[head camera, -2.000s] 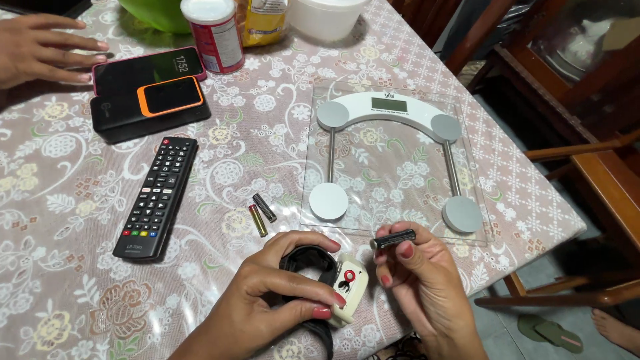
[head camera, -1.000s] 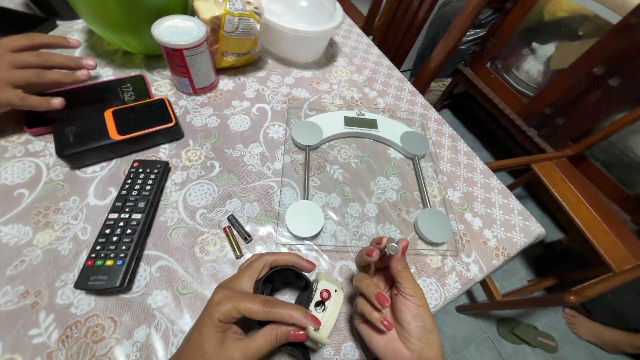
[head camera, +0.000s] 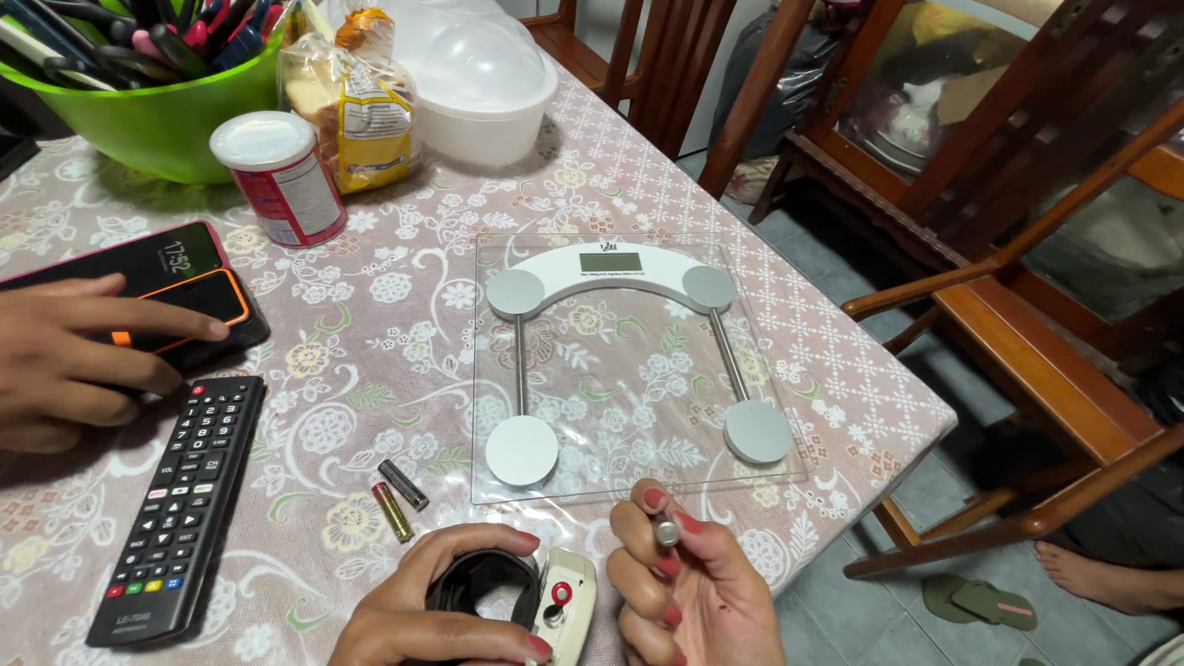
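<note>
My left hand (head camera: 444, 601), at the bottom centre, holds a cream plastic device (head camera: 566, 606) with a red button and a black strap (head camera: 486, 569). Just right of it, my right hand (head camera: 698, 578) pinches a battery (head camera: 667, 532), seen end-on, between thumb and fingers. Two loose batteries lie side by side on the tablecloth above my left hand: a dark one (head camera: 402, 485) and a gold and red one (head camera: 392, 511). Beyond my hands is a glass bathroom scale (head camera: 610, 370) with a blank display. A black remote control (head camera: 180, 509) lies at the left.
Another person's hand (head camera: 83, 361) touches an orange-edged device (head camera: 208, 310) on a black case beside a phone (head camera: 120, 254). Behind stand a red can (head camera: 282, 185), a bread bag (head camera: 365, 120), a white plastic bowl (head camera: 486, 111) and a green bowl (head camera: 148, 120). Wooden chairs (head camera: 1017, 370) are at the right.
My right hand has turned the battery from sideways to end-on. The other person's hand has moved down onto the orange-edged device. The view has shifted, showing more of the green bowl.
</note>
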